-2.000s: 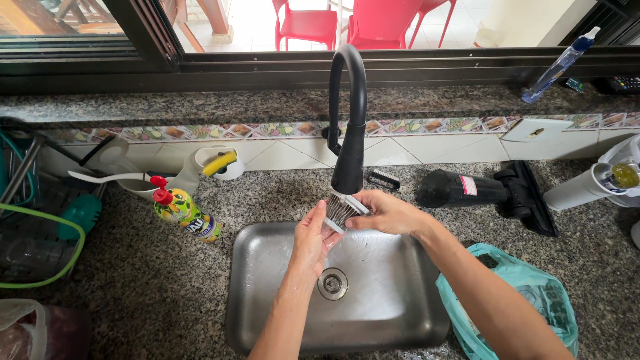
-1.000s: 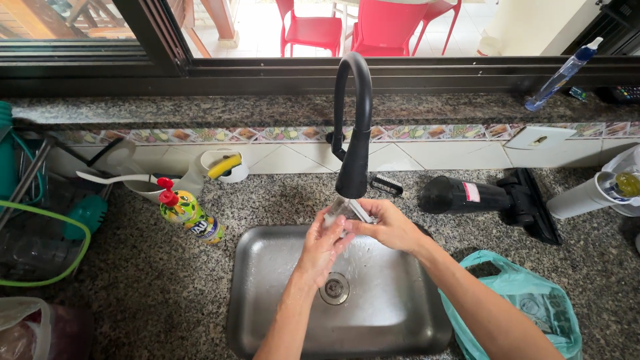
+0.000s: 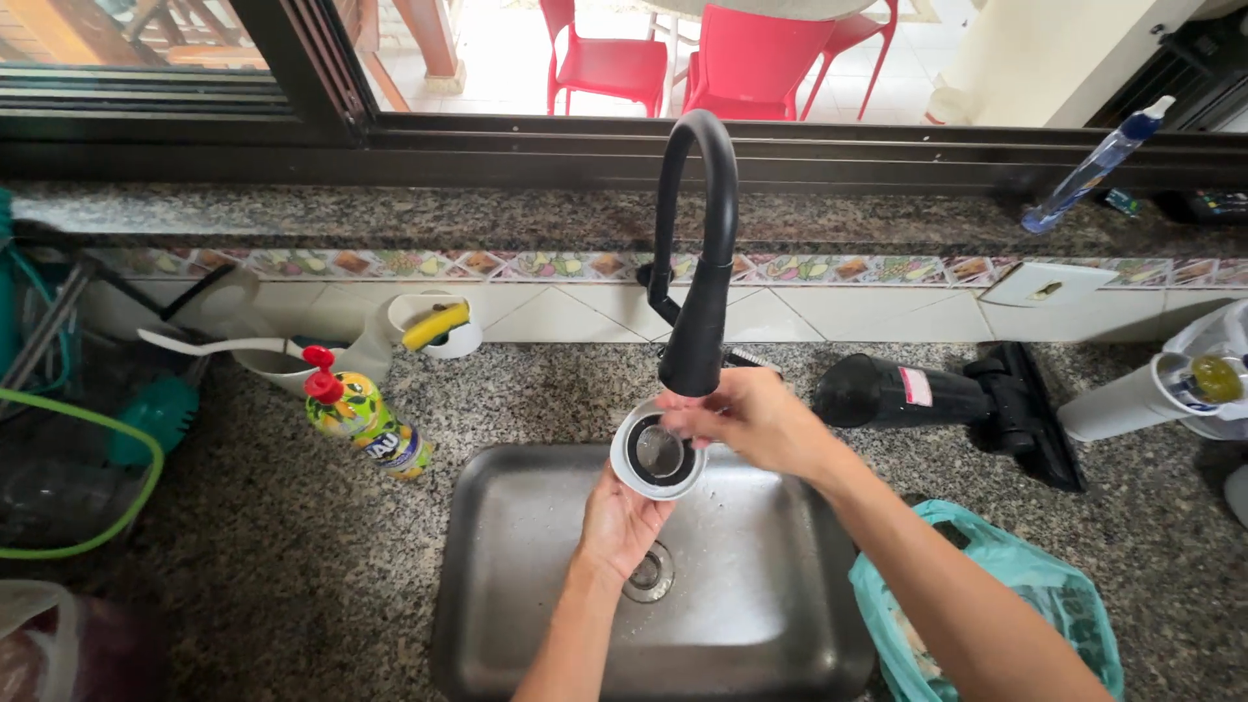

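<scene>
My left hand [image 3: 627, 522] holds a round white-rimmed part with a dark inner ring [image 3: 659, 456] from below, its round opening facing up. Over the part's upper right edge is my right hand [image 3: 746, 419], its fingertips at the rim and inside the opening; they are blurred, so whether they grip it is unclear. Both hands are right under the spout of a black faucet [image 3: 694, 361], above the stainless steel sink [image 3: 546, 624] and its drain [image 3: 648, 573].
Left of the sink stand a dish soap bottle [image 3: 366, 414], a white holder with a yellow sponge [image 3: 436, 327] and a dish rack [image 3: 146, 487]. To the right lie a black handheld vacuum part [image 3: 916, 395], a teal plastic bag [image 3: 1053, 585] and a white cylinder [image 3: 1121, 400].
The held part has turned, so its round opening now faces the view. My left hand has moved beneath it, and my right hand has shifted to its upper right edge.
</scene>
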